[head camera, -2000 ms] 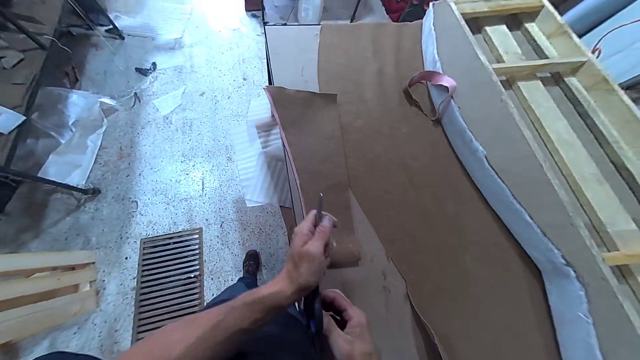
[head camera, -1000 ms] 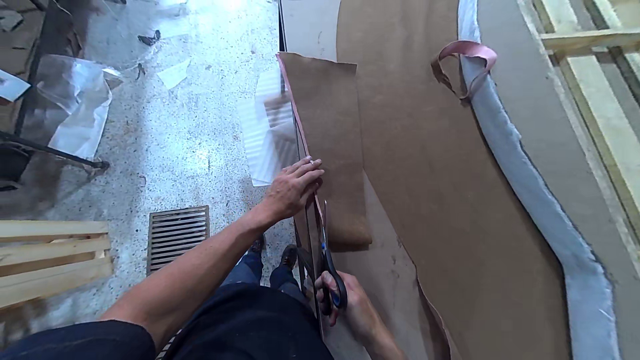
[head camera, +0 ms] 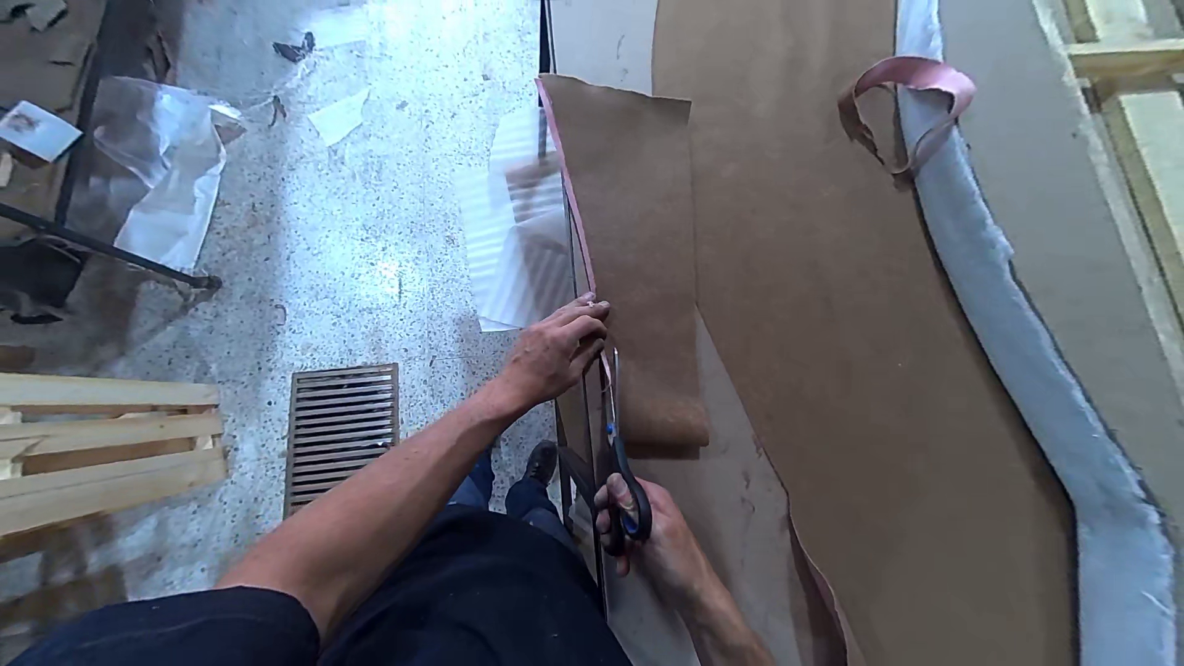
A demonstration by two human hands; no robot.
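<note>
My right hand (head camera: 652, 532) grips the dark handles of a pair of scissors (head camera: 613, 425), whose blades point away from me at the left edge of a brown leather-like piece (head camera: 629, 203). My left hand (head camera: 560, 347) presses its fingertips on that same edge, just beyond the blade tips. A thin pink strip (head camera: 571, 194) runs along the edge, and the piece's near end is rolled over. To the right lies a larger brown sheet (head camera: 814, 277). A looped pink and brown strip (head camera: 930, 74) rests over its far right edge and the white padding.
White padding (head camera: 999, 277) runs down the right side, beside a wooden frame (head camera: 1124, 60). On the floor to the left are translucent foam sheets (head camera: 518, 240), a metal drain grate (head camera: 342, 430), wooden slats (head camera: 111, 444), crumpled plastic (head camera: 171, 176) and a metal leg (head camera: 111, 250).
My left hand has moved from by the scissors to the pink edge farther forward. The scissors, upright near both hands two seconds ago, now lie along the edge in my right hand.
</note>
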